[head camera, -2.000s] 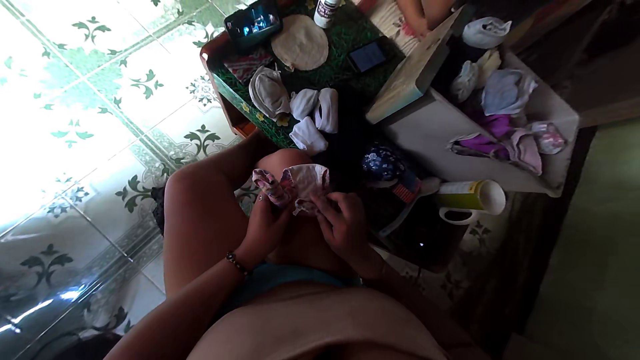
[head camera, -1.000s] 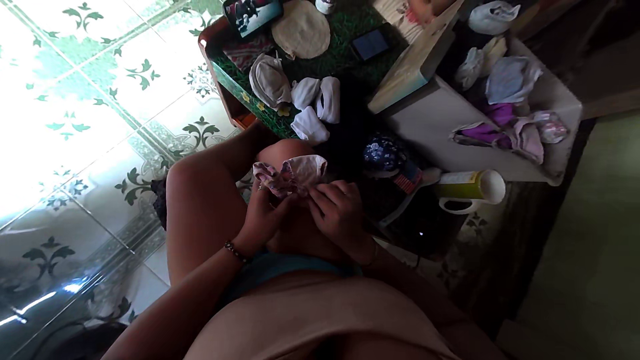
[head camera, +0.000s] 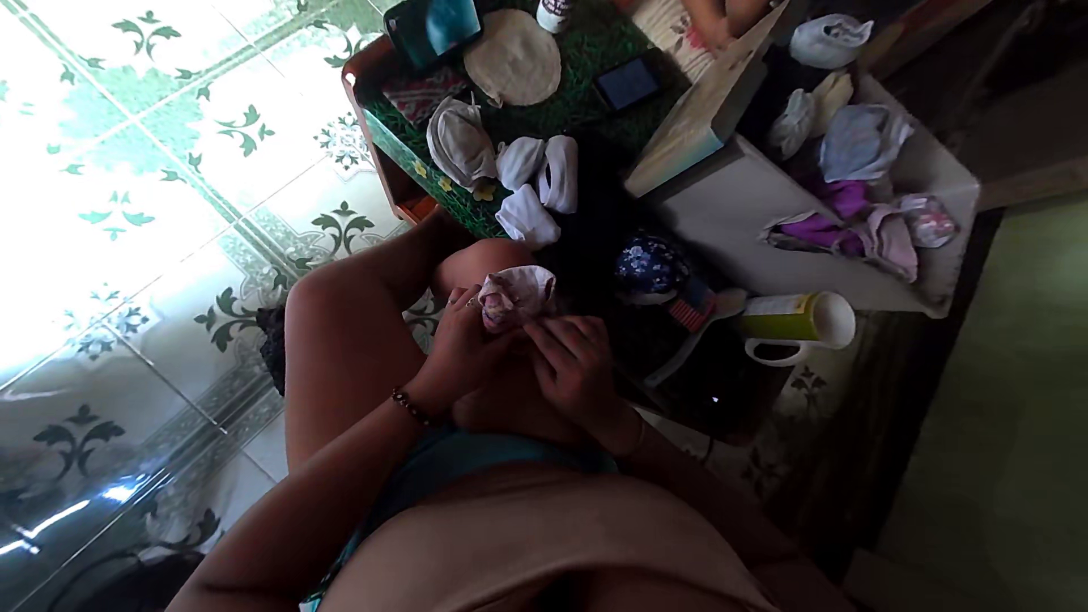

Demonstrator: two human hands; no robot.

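A small pink and white patterned cloth piece (head camera: 529, 287), gathered in folds, is held above my bent leg. My left hand (head camera: 463, 344) grips its bunched left part between thumb and fingers. At its lower right edge, my right hand (head camera: 574, 361) pinches the fabric with curled fingers. Just beyond my knee, several white rolled cloth bundles (head camera: 527, 217) and a larger off-white one (head camera: 461, 143) lie on a green cover with a grass-like print. A dark blue floral cloth item (head camera: 653, 265) is to the right of my hands, beside a cloth with a flag pattern (head camera: 693, 308).
A yellow-green and white mug (head camera: 786, 319) lies on its side at right. Behind it, an open box (head camera: 956, 221) holds purple cloth (head camera: 820, 234) and several bundles. A round beige cloth (head camera: 512, 58), a dark phone (head camera: 629, 82) and a tablet-like device (head camera: 433, 30) lie farther back. Another person's hand (head camera: 718, 25) rests beyond.
The cloth in my hands is bunched more tightly at its left side than in the earlier frames. My right hand's fingers have shifted along its lower edge.
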